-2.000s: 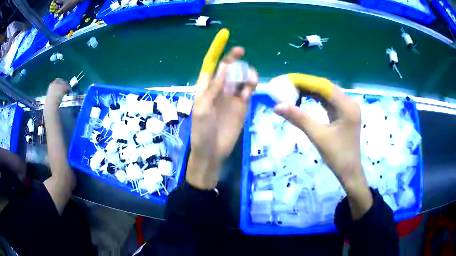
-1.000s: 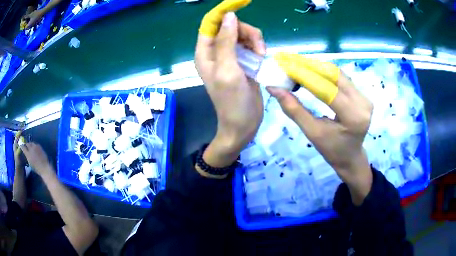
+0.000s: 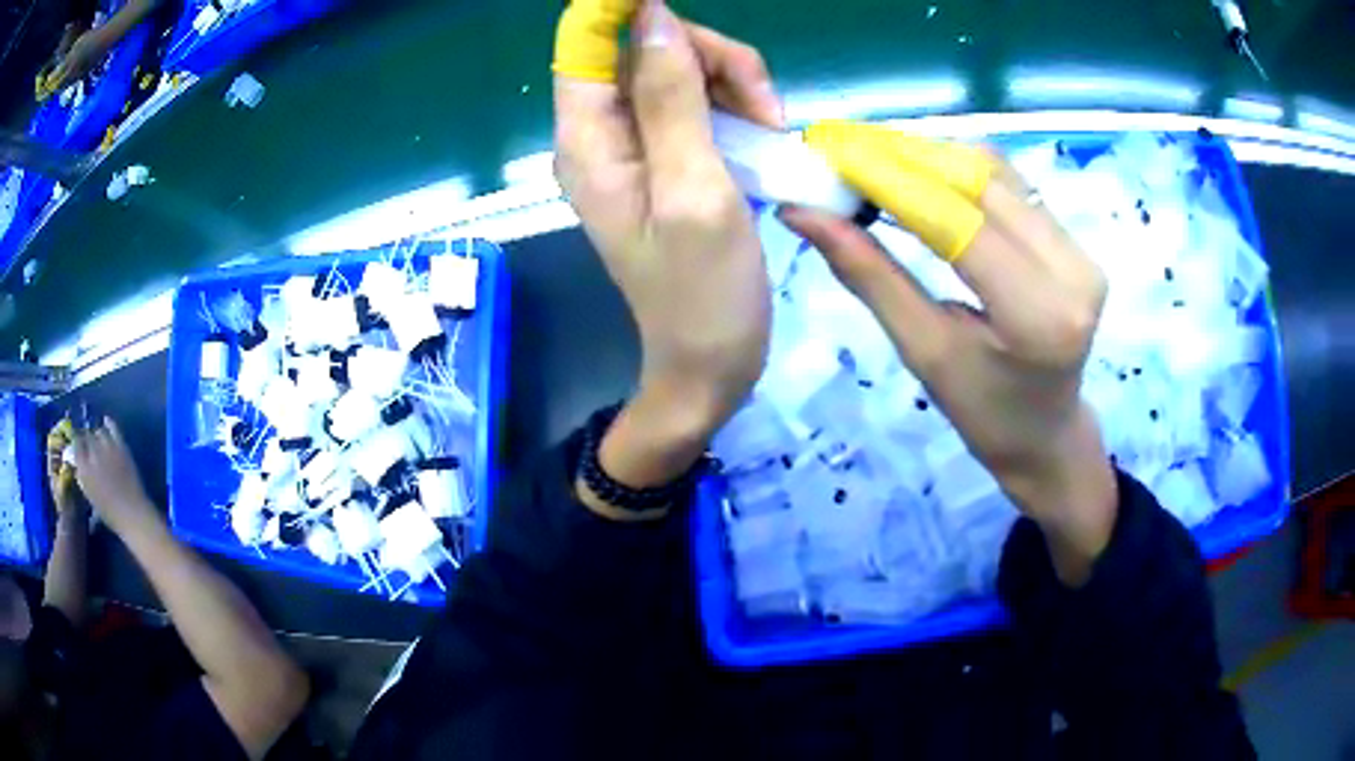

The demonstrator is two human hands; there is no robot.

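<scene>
My left hand (image 3: 669, 223), with a yellow finger cot, grips a translucent plastic housing (image 3: 737, 149) over the near edge of the belt. My right hand (image 3: 966, 283), with yellow finger cots, grips a white wired module (image 3: 814, 182) with a black end by my thumb. The module and housing meet end to end, in one line; how far one sits inside the other is hard to tell. No wires of it show clearly. Below my right hand, a blue housing bin (image 3: 877, 642) holds many translucent pieces with black dots.
A blue module bin (image 3: 186, 431) of white-and-black wired blocks stands at left. The green conveyor belt (image 3: 446, 89) with its bright metal rail (image 3: 520, 220) runs behind the bins. Another person's arms (image 3: 179, 580) are at far left. More blue bins stand across the belt, upper left.
My hands have come together, from apart two seconds ago, and the module and housing now line up. The view has shifted, with less of the belt showing.
</scene>
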